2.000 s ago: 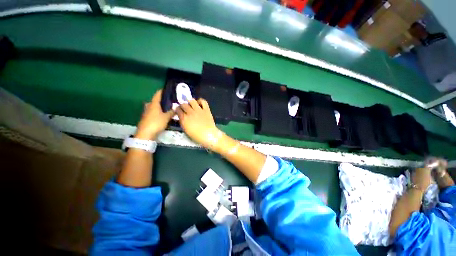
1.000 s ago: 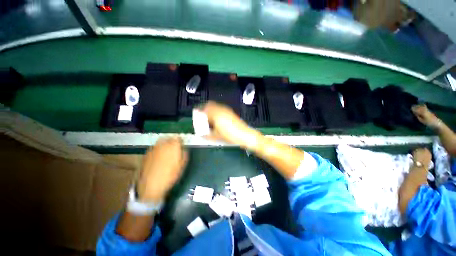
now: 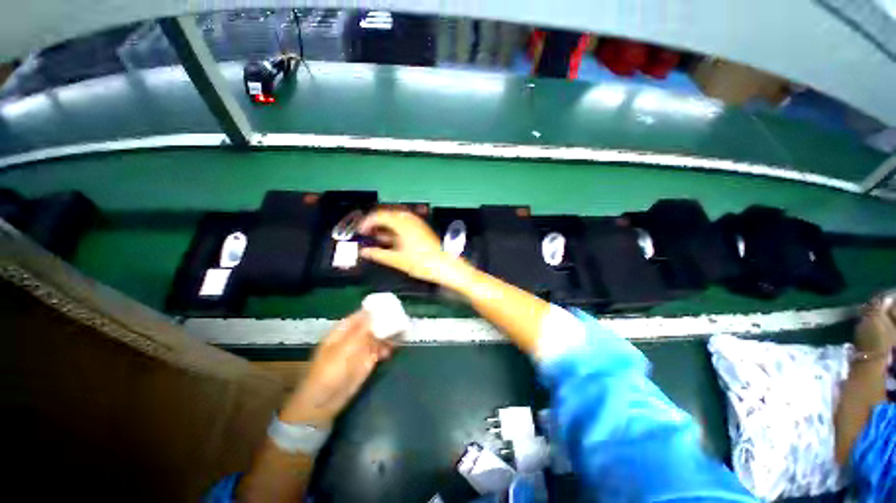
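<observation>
My left hand (image 3: 344, 359) holds a white power adapter (image 3: 386, 316) by its lower side, above the rail in front of the boxes. My right hand (image 3: 408, 246) is over the second open box base (image 3: 336, 273), fingers slightly apart and seemingly empty, beside a white adapter (image 3: 345, 254) and a coiled white cable (image 3: 348, 226) in it. The leftmost open box base (image 3: 188, 276) holds an adapter (image 3: 213, 282) and a coiled cable (image 3: 233, 250). A black lid (image 3: 283, 246) lies between these bases.
More black boxes (image 3: 629, 265) stand rightward on the green conveyor belt (image 3: 472, 187). Loose adapters (image 3: 516, 424) lie on the bench. A brown carton (image 3: 108, 363) is at left. A bag of white cables (image 3: 781, 413) and another person's hand (image 3: 874, 329) are at right.
The second box base now shows an adapter inside. My left hand has risen and now holds another adapter. My right hand no longer holds the adapter it carried. The boxes sit further left in view.
</observation>
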